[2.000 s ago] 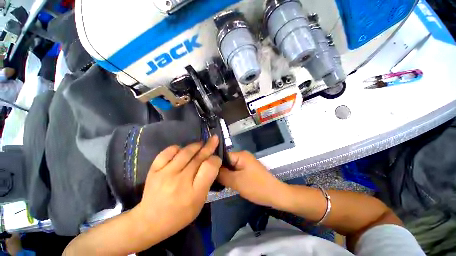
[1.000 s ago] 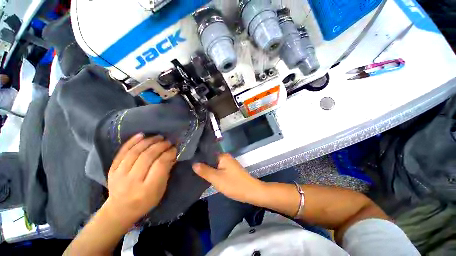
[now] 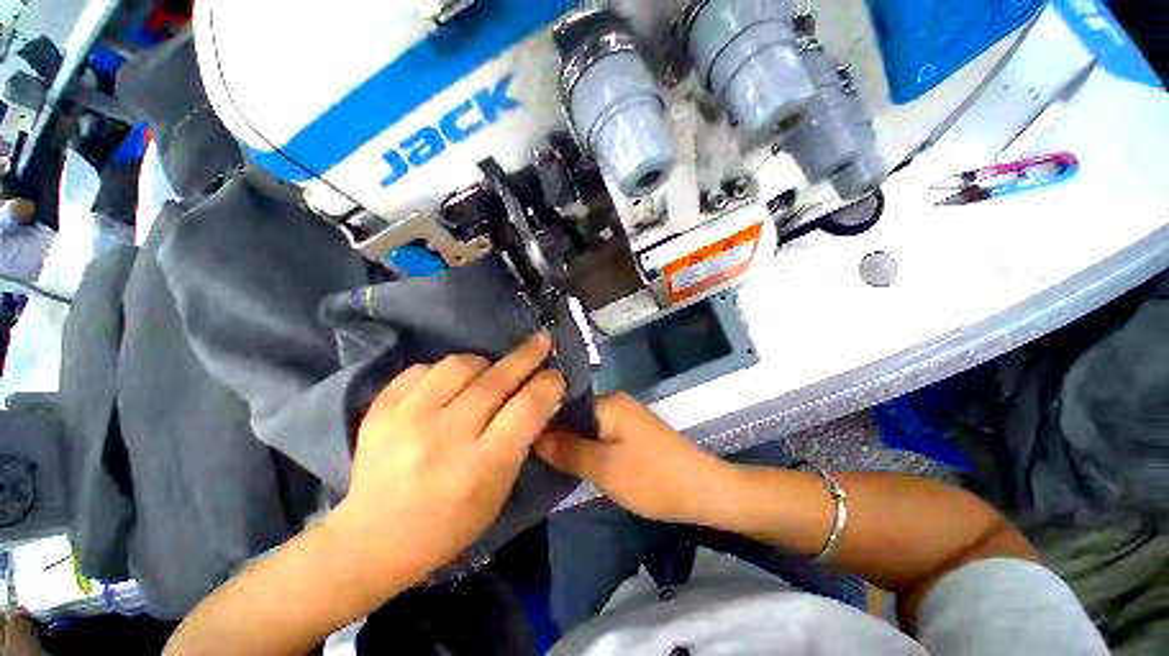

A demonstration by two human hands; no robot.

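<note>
A dark grey garment piece (image 3: pixel 436 314) lies at the needle area (image 3: pixel 545 282) of the white and blue JACK overlock machine (image 3: pixel 346 90). My left hand (image 3: pixel 449 442) lies on the cloth, its fingertips near the edge just below the presser foot, which the frames show only partly. My right hand (image 3: pixel 622 455) grips the cloth edge between thumb and fingers, right beside the left fingertips. A short bit of yellow and blue seam (image 3: pixel 369 301) shows on a fold. The edge under the foot is hidden.
Grey tension dials (image 3: pixel 628 122) and an orange-labelled looper cover (image 3: pixel 713 267) stand right of the needle area. Pink and blue thread snips (image 3: pixel 1013 177) and a round metal disc (image 3: pixel 878 268) lie on the table. More grey cloth (image 3: pixel 192 410) hangs at left.
My left hand has moved right, up to the needle area. My right hand has closed on the cloth edge. The cloth has folded, and less of the coloured seam shows.
</note>
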